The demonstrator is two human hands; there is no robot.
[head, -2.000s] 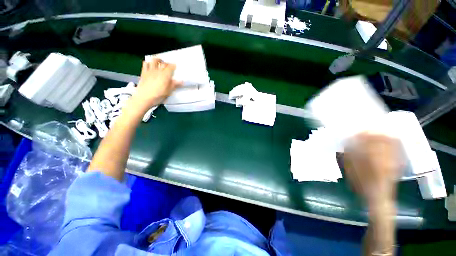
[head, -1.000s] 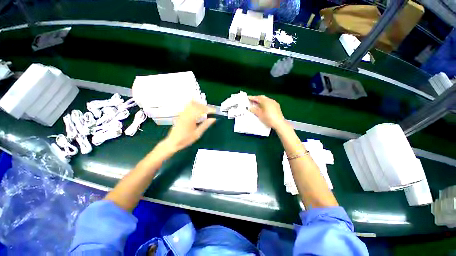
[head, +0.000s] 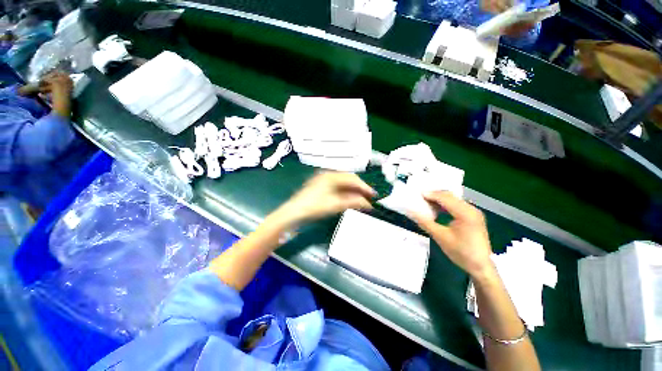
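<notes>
A white box (head: pixel 379 251) lies on the green bench in front of me. My right hand (head: pixel 457 230) pinches a folded white insert (head: pixel 408 197) just above and behind the box. My left hand (head: pixel 328 197) is at the insert's left side, slightly blurred, fingers bent; whether it touches the insert is unclear. Behind the insert is a small pile of white card inserts (head: pixel 444 176). Another pile of flat card inserts (head: pixel 517 279) lies to the right, partly behind my right wrist.
Stacked white boxes stand behind left (head: pixel 328 134), far left (head: pixel 168 92) and far right (head: pixel 626 293). Coiled white cables (head: pixel 231 145) lie at left. Clear plastic bags (head: pixel 131 246) fill a blue bin (head: pixel 38 246). A printed box (head: pixel 521 133) is on the belt. Another person's hand shows at left.
The view has swung left. My right hand has brought a white insert from the pile towards the box. My left hand has moved from the box stack to beside the insert.
</notes>
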